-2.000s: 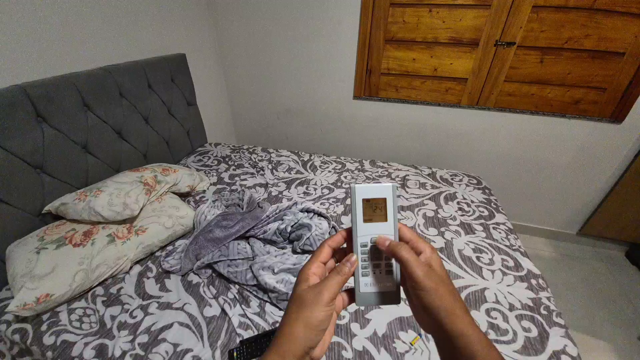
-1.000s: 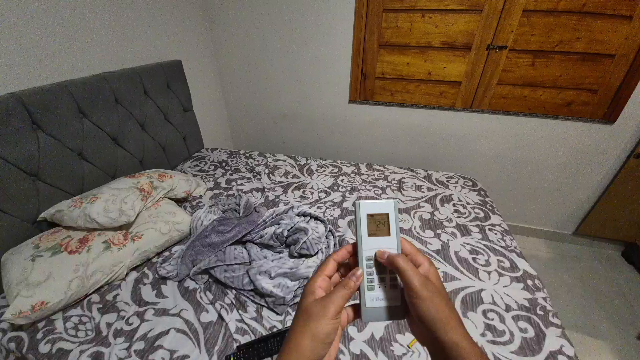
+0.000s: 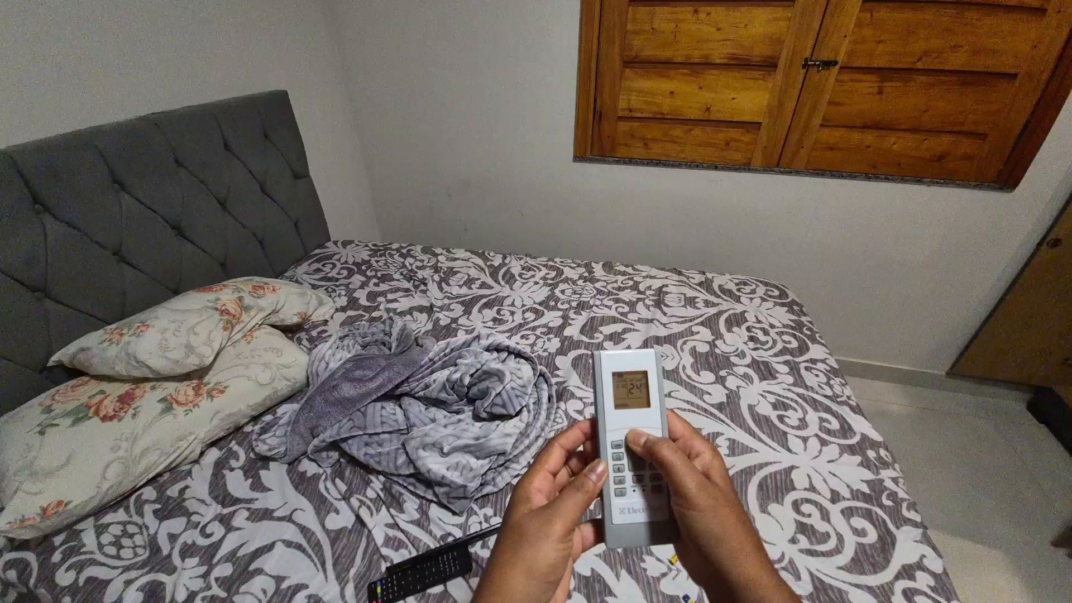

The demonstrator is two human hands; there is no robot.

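A white and grey air-conditioner remote control (image 3: 630, 511) with a small lit display is held upright between both my hands, over the bed. My left hand (image 3: 548, 511) grips its left side, the thumb lying along the edge near the small buttons. On the right side, my right hand (image 3: 703, 494) holds it too, with the thumb on a button below the display. A black remote control (image 3: 423, 576) lies on the bedspread (image 3: 837, 519) at the lower left of my left hand, partly hidden by the forearm.
Left of my hands lies a crumpled grey blanket (image 3: 452, 410). Two floral pillows (image 3: 159, 335) lean near the tufted grey headboard (image 3: 151, 209). Beyond the bed are a wall and wooden window shutters (image 3: 695, 92). Tiled floor (image 3: 963, 452) shows at the right.
Both hands keep hold of the white and grey remote control, and the right thumb stays over its upper buttons. Nothing was let go.
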